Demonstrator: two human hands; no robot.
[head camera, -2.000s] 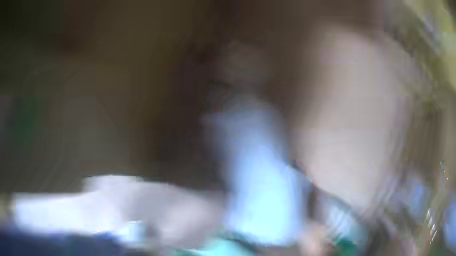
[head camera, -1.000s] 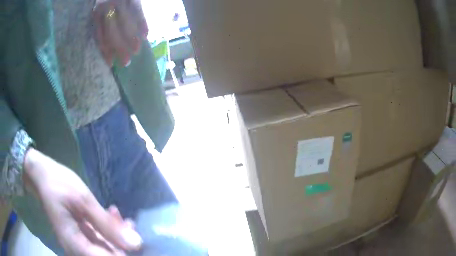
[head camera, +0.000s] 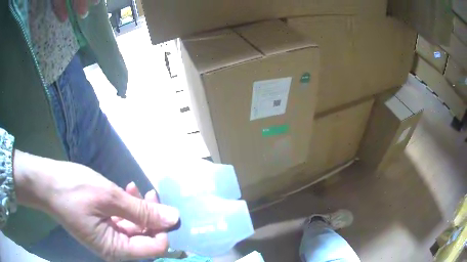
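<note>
Neither of my hands can be made out. Another person's hand (head camera: 112, 215), with a patterned cuff, reaches in from the left and pinches pale bluish slips (head camera: 215, 222) with faint white print. The slips overlap and stand out to the right of the fingers. Behind them is a brown cardboard carton (head camera: 230, 117). Its face bears a white shipping label (head camera: 271, 98) with a square code, a green sticker (head camera: 275, 130) below it and a small round green mark (head camera: 305, 78) at upper right. Turquoise material (head camera: 182, 259) and a white piece (head camera: 250, 257) are cut off by the bottom edge.
More cartons (head camera: 358, 56) stand behind and above the labelled one. A smaller carton (head camera: 391, 128) stands on the floor at right, with stacked boxes (head camera: 432, 56) beyond. The person in a green jacket (head camera: 25, 169) and jeans is close at left. My shoe (head camera: 339, 219) is at the bottom.
The earliest frame is blurred. Since one second ago, the view has shifted so the cartons sit further left and higher. The other person's hand and slips are higher and clearer.
</note>
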